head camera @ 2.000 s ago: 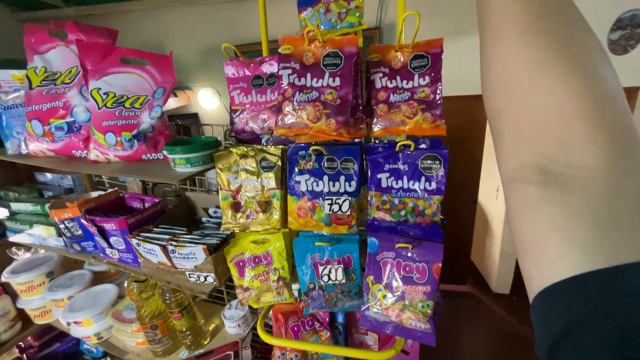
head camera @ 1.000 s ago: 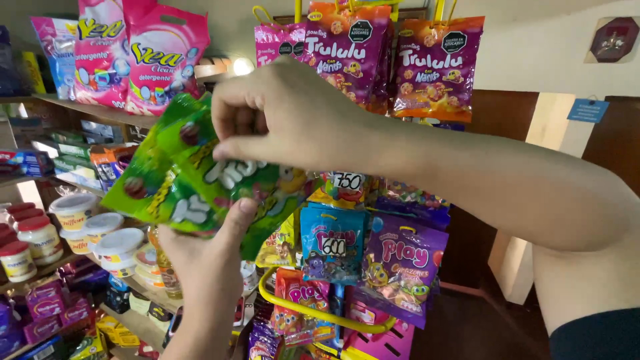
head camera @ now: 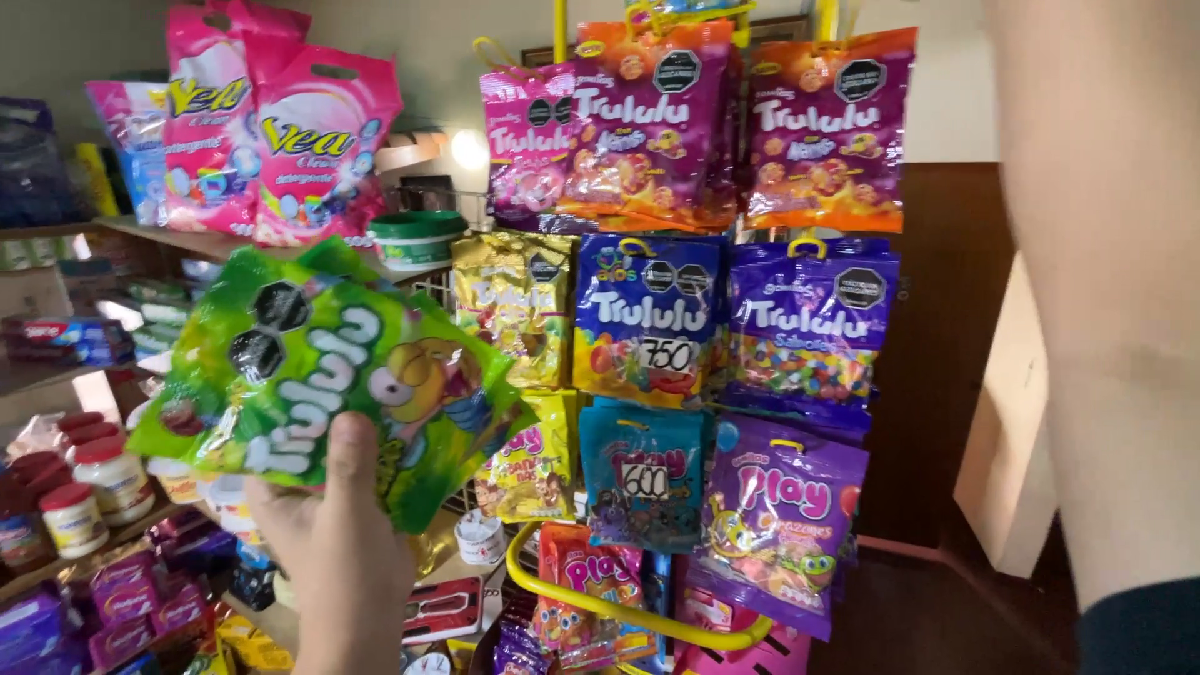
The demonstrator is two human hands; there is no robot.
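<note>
Green Trululu gummy candy bags [head camera: 319,375] are in my left hand [head camera: 342,544], tilted, with the thumb across the front of the top one. My right forearm reaches up along the right side; that hand is beyond the upper edge of the view. On the yellow wire rack hang orange and purple Trululu bags [head camera: 647,131], another of that kind [head camera: 825,131], a gold bag [head camera: 516,314], blue ones with a price tag [head camera: 647,319], and violet ones [head camera: 811,328]. Lower down are yellow [head camera: 530,459], teal [head camera: 647,506] and purple Play bags [head camera: 787,525].
Pink Vea detergent bags [head camera: 323,150] and a green-lidded tub [head camera: 417,239] stand on the shelf at left. Below are red-lidded jars [head camera: 108,478] and purple packets [head camera: 127,600]. A yellow wire loop [head camera: 647,614] juts out at the rack's bottom. A brown door [head camera: 937,375] is behind.
My right hand has left the green bags and gone up out of view. My left hand still has them, while two seconds ago it was not in view.
</note>
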